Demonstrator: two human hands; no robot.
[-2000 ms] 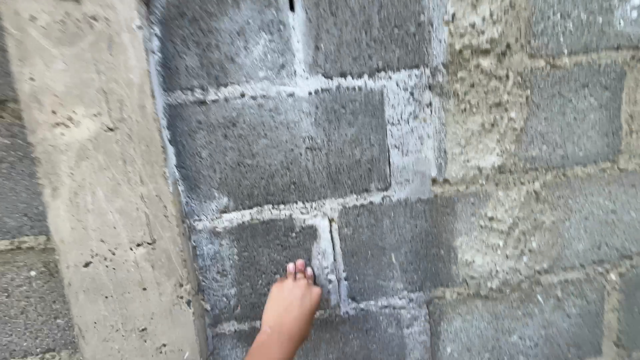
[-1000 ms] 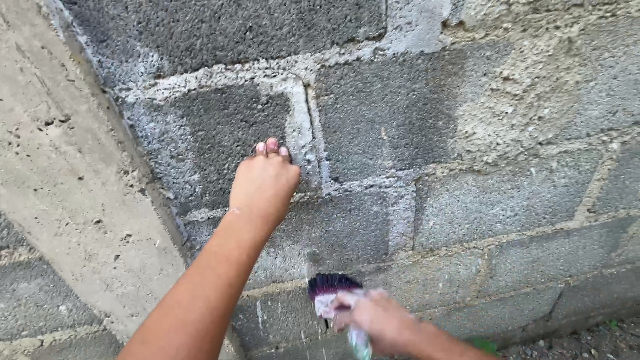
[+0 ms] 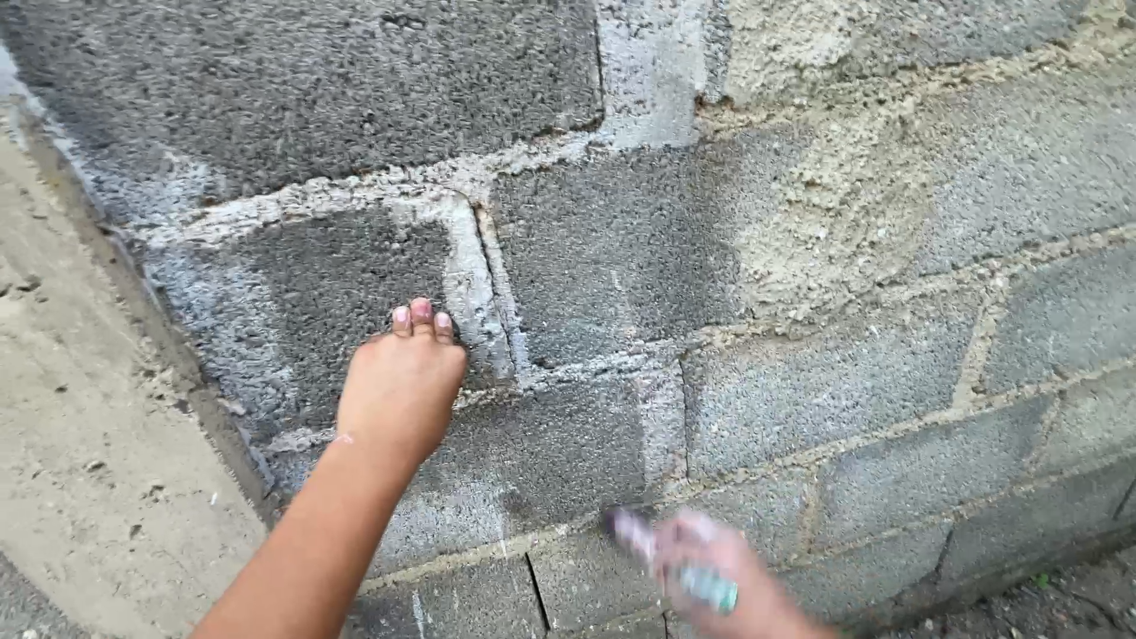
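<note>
My left hand (image 3: 404, 382) rests with bent fingers against a dark grey block of the concrete block wall (image 3: 568, 248), left of a cracked upright mortar joint. Whether it holds anything is hidden behind the fingers. Lower and to the right, my right hand (image 3: 710, 559) grips a brush (image 3: 635, 532) with dark bristles and a whitish and green handle. Hand and brush are blurred; the bristles are at the wall by a lower mortar joint. Whitish coating (image 3: 652, 89) covers some joints and block edges around the dark blocks.
A pale concrete column (image 3: 106, 426) runs slanting along the left, beside the blocks. Rough beige mortar (image 3: 834, 222) is smeared over the wall at right. Soil and small stones (image 3: 1074, 595) lie at the wall's foot, lower right.
My right hand with the brush, out of view two seconds ago, came in at the lower middle. My left hand stays on the same block. The view has moved down and closer.
</note>
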